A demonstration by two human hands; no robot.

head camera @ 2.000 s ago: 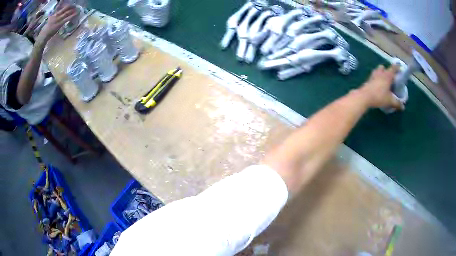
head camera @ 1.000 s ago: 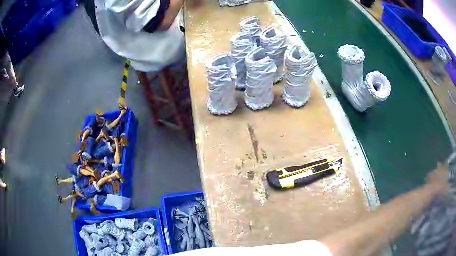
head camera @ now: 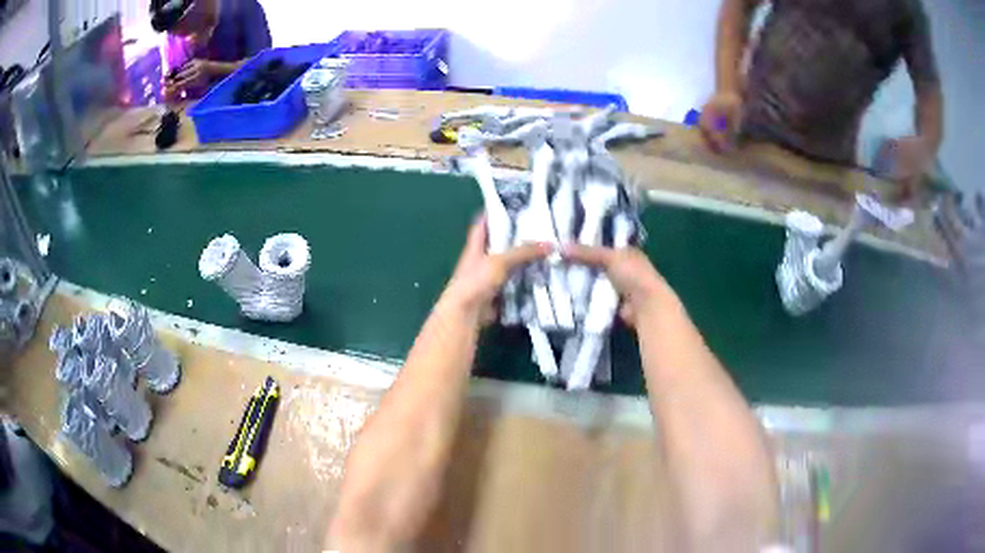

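My left hand (head camera: 486, 265) and my right hand (head camera: 621, 275) hold a bundle of whitish figurine legs (head camera: 561, 297) between them over the green conveyor belt (head camera: 389, 238). The narrow ends point toward me; the far ends are partly blurred. A whitish trouser piece with two joined tubes (head camera: 270, 283) sits on the belt at left. Another trouser piece (head camera: 805, 275) sits on the belt at right, with a leg at its opening. Several trouser pieces (head camera: 108, 378) stand on the bench at left.
A black-and-yellow utility knife (head camera: 250, 434) lies on the tan bench (head camera: 313, 443). A green-yellow stick (head camera: 823, 494) is blurred at right. Across the belt are blue crates (head camera: 254, 108), more whitish legs, a person (head camera: 832, 76) at right and another person (head camera: 232, 32) at left.
The view has swung back to the belt's middle. The legs that lay piled on the belt are now held up between both hands. My left hand has come into view.
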